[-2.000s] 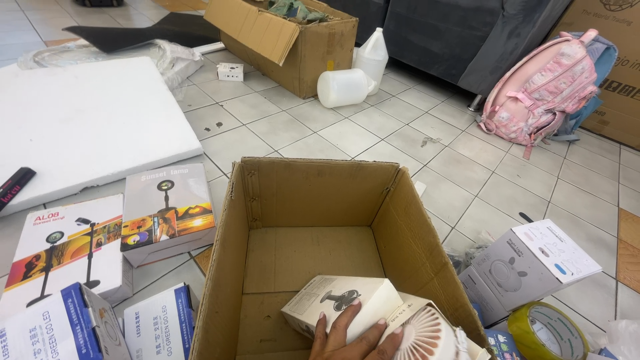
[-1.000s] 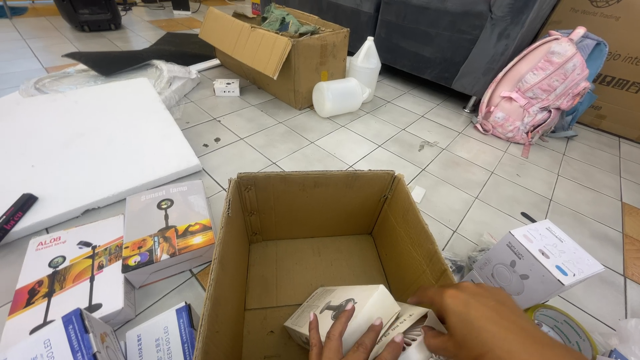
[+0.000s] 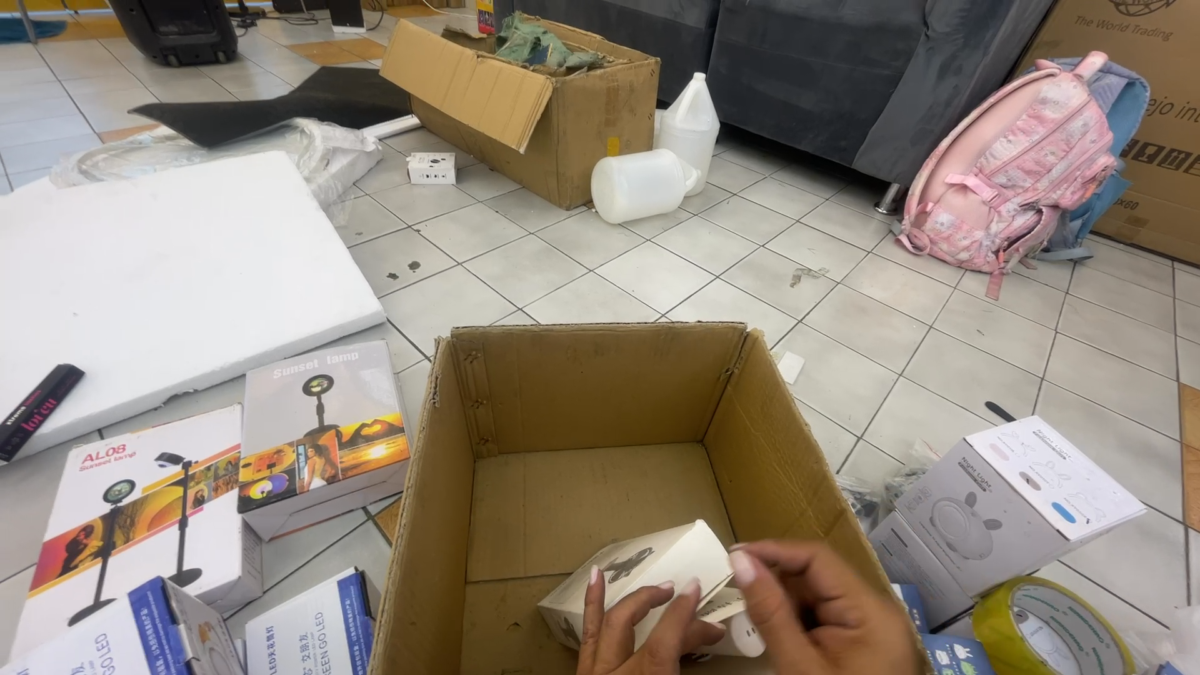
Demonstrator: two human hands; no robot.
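A small white printed carton lies tilted at the near end of an open cardboard box. My left hand rests its spread fingers on the carton's upper side and holds it. At the carton's right end, the fingertips of my right hand pinch the edge of its end flap. A white rounded object shows partly below that flap, between my hands; its kind is unclear. The near end of the cardboard box lies outside the view.
Sunset lamp boxes and a white foam sheet lie left. A night light box and yellow tape roll are right. Farther off are plastic jugs, another carton, a pink backpack and a grey sofa.
My right hand came in from the right a second ago and now grips the small carton's flap. The white pleated thing seen two seconds ago beside the carton no longer shows clearly.
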